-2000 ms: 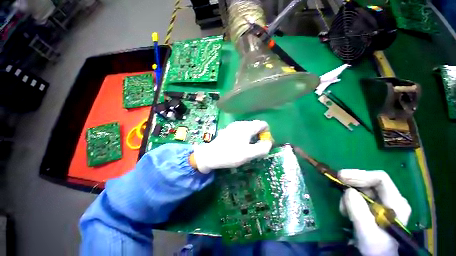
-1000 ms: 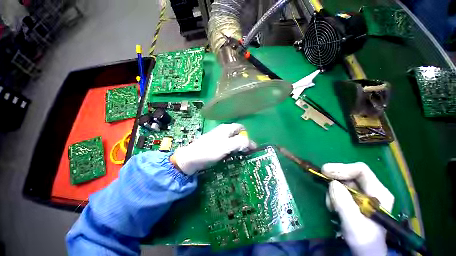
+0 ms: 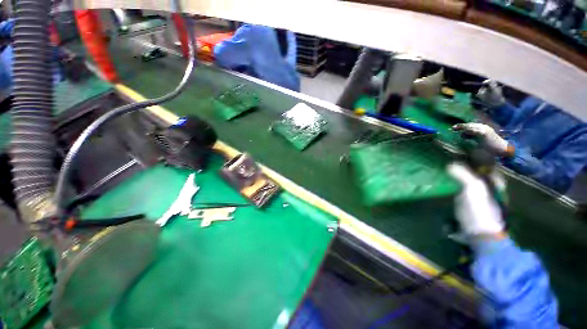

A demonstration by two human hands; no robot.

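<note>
My right hand (image 3: 477, 200), in a white glove and blue sleeve, is at the right, over the conveyor. Its fingers are closed on the right edge of a large green circuit board (image 3: 402, 172), which is blurred. Dark shapes show beside the hand, too blurred to name. A dark cable trails below it across the yellow belt edge. My left hand is not in view.
The conveyor (image 3: 283, 164) carries a board with a shiny white area (image 3: 301, 125) and another green board (image 3: 235, 103). The iron stand (image 3: 250, 180), fan (image 3: 183, 142), flat pieces (image 3: 211, 215) and fume hood (image 3: 106, 273) are left. Another person's gloved hand (image 3: 486, 136) is across the belt.
The view has swung right to the conveyor. My left hand and the board on the mat have left the picture. My right hand has moved from the mat to a board over the belt.
</note>
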